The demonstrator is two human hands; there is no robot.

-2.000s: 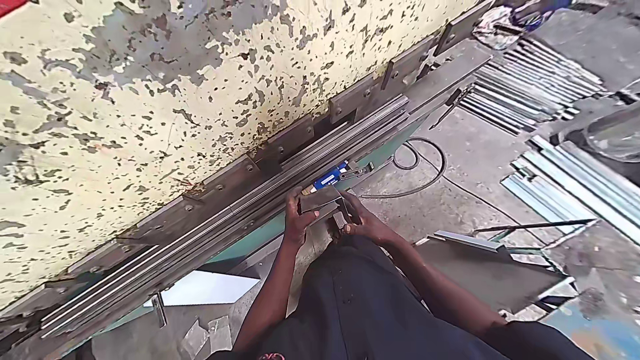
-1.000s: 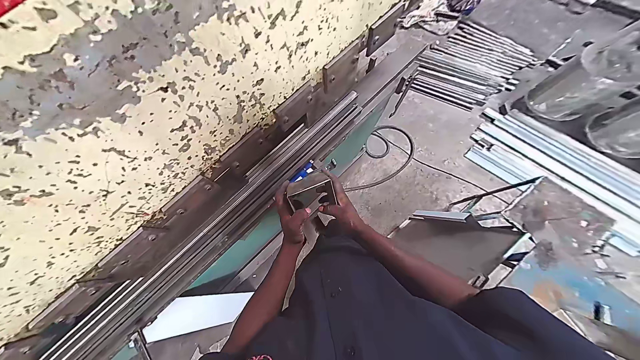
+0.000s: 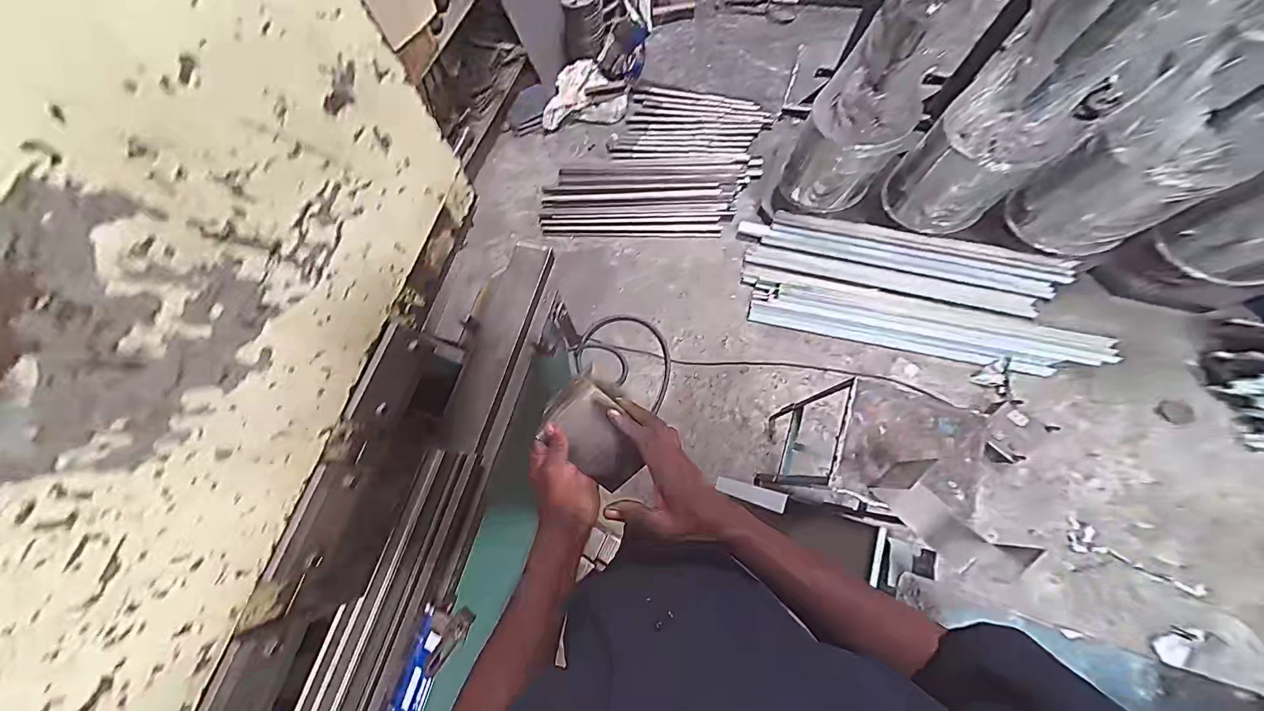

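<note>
A stack of flat, squarish metal plates [image 3: 595, 434] is held in front of my body, over the floor beside the machine bed. My left hand [image 3: 565, 482] grips its lower left side, thumb on the top face. My right hand [image 3: 671, 474] has its fingers on the right edge of the stack, with the thumb apart below it. Left of my left forearm, long metal strips [image 3: 395, 573] lie on the machine bed, beside a blue tool or container [image 3: 420, 662] that bears writing.
A peeling yellow machine panel [image 3: 197, 247] rises at left. A coiled hose [image 3: 664, 346] lies on the floor ahead. Dark metal bars [image 3: 642, 202], pale metal lengths [image 3: 908, 286], plastic-wrapped rolls [image 3: 839, 158] and a metal frame [image 3: 839, 434] stand or lie ahead and right.
The view has swung right. The stack, held low over the bed's edge earlier, is now farther along the bed, past the blue item, and tilted in my hands.
</note>
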